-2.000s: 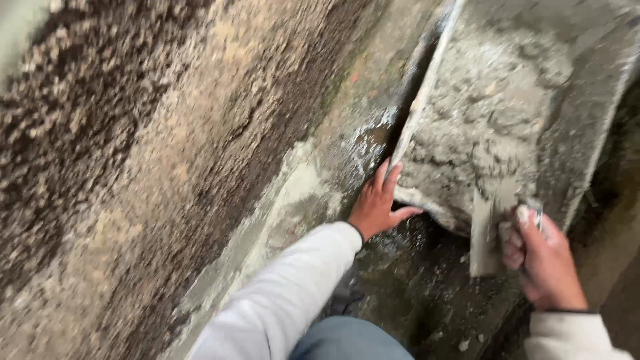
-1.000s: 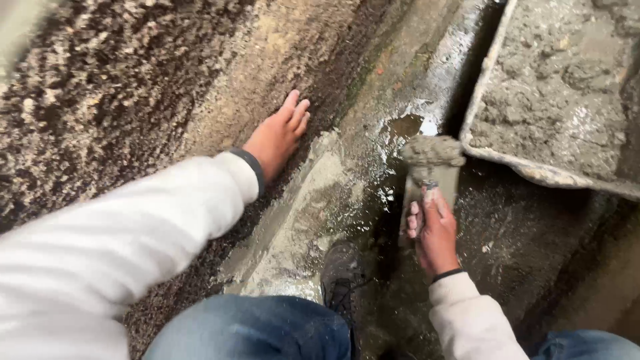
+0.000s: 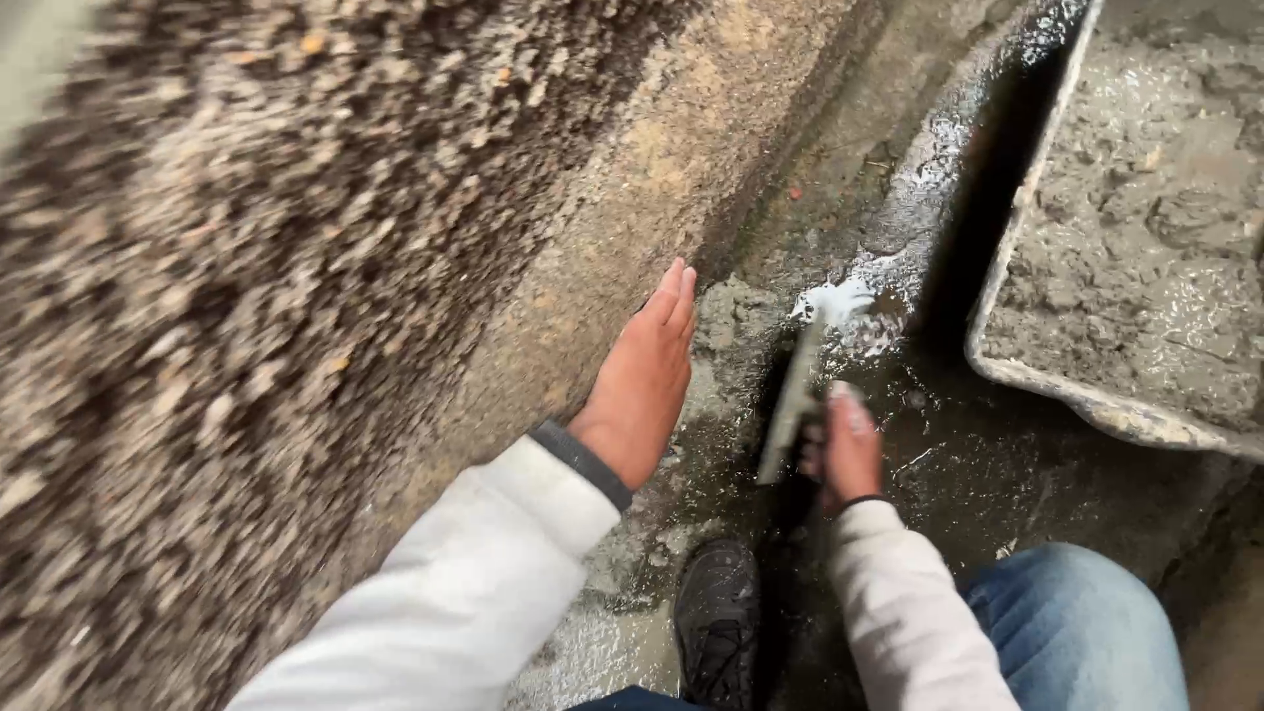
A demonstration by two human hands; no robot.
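My right hand (image 3: 851,444) is closed around the handle of a plastering trowel (image 3: 792,400), whose flat blade is turned edge-on and looks blurred. Its face is hidden, so what it carries cannot be told. My left hand (image 3: 647,370) holds nothing; its fingers are extended together over the edge of the rough wall's smoother lower band (image 3: 553,296). Whether it touches the surface is unclear. Between the hands, smeared grey mortar (image 3: 716,385) lies along the foot of that band. A tub of wet mortar (image 3: 1136,257) stands to the right of the trowel.
The tub's pale rim (image 3: 1022,207) borders a dark gap. Wet concrete floor (image 3: 948,464) with a glossy puddle (image 3: 839,301) lies around the trowel. My dark shoe (image 3: 718,617) is planted below the hands, and my knee in jeans (image 3: 1081,622) is at lower right. Coarse aggregate covers the left side.
My left hand was on the tub's edge two seconds ago and is now by the wall band. My right hand has moved the trowel from the tub, and the blade, loaded with mortar one second ago, has turned edge-on.
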